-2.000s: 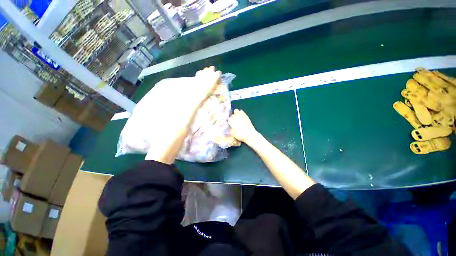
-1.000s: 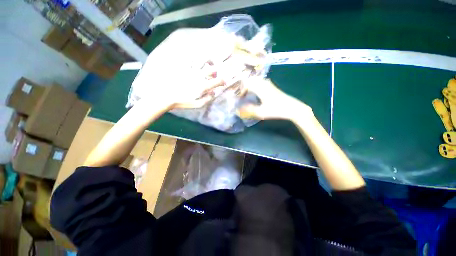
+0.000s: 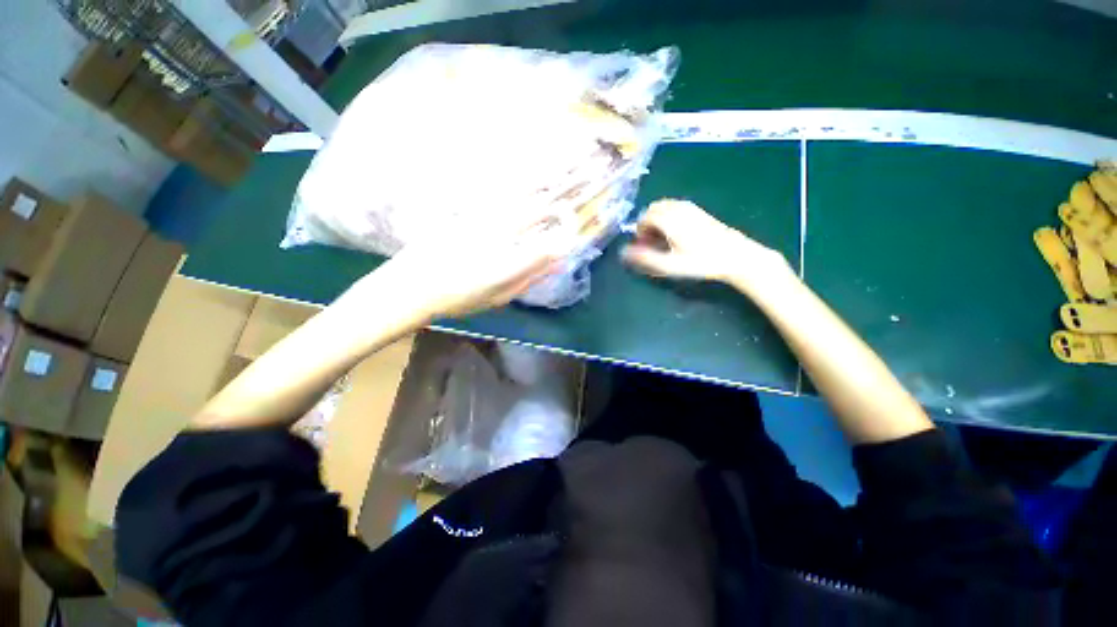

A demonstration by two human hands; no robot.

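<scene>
A large clear poly bag (image 3: 453, 147) crammed with bagged pieces lies on the green table. Much of it is overexposed white; yellow and dark bits show at its right side. My left hand (image 3: 496, 270) holds the bag's near lower side, its outline partly lost in the glare. My right hand (image 3: 688, 241) is just right of the bag, fingers curled and blurred at the edge of the film. Whether it pinches the film cannot be told. Loose yellow plastic pieces (image 3: 1088, 263) lie in a heap at the far right, cut off by the picture's edge.
The green table (image 3: 906, 282) has a white rail (image 3: 857, 125) behind the work area. A large cardboard carton (image 3: 165, 367) stands at left below the table. A smaller open carton beside the lap holds clear and white bags (image 3: 533, 429). Stacked cartons (image 3: 80, 263) stand farther left.
The large bag was turned and shifted; its open-looking crinkled end now lies flatter. My left hand moved from the bag's top to its near side. My right hand has drawn slightly back to the right.
</scene>
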